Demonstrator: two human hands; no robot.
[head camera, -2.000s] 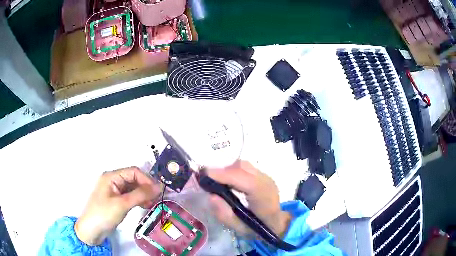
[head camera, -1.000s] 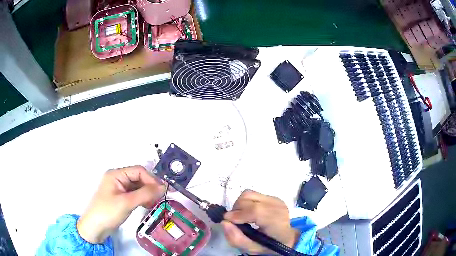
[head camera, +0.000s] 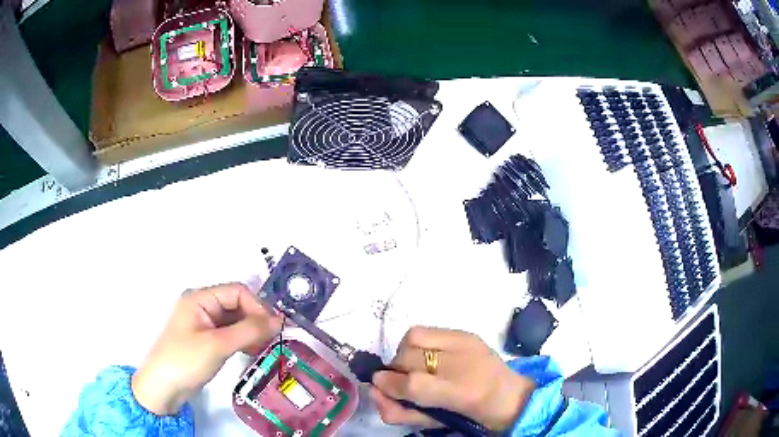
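A small black cooling fan (head camera: 299, 285) lies on the white bench top. A pink housing (head camera: 331, 418) with a green board and a white-yellow block lies open just below it. Thin red and black wires run from the housing up to the fan's lower edge. My left hand (head camera: 209, 337) pinches the wires beside the fan's lower left corner. My right hand (head camera: 453, 375), with a gold ring, is shut on the black handle of a soldering iron (head camera: 320, 335). The iron's tip meets the fan's lower edge near my left fingertips; exact contact is unclear.
A large fume extractor fan (head camera: 359, 128) stands at the back of the bench. Loose black fans (head camera: 534, 243) are piled at right, beside a white tray (head camera: 594, 282) of fans. More pink housings (head camera: 193, 85) sit on cardboard (head camera: 128, 128) at back left.
Two seconds ago the iron was raised across the fan's right side; its tip then came down to the lower edge. Over the last second my right hand has turned slightly, showing the ring.
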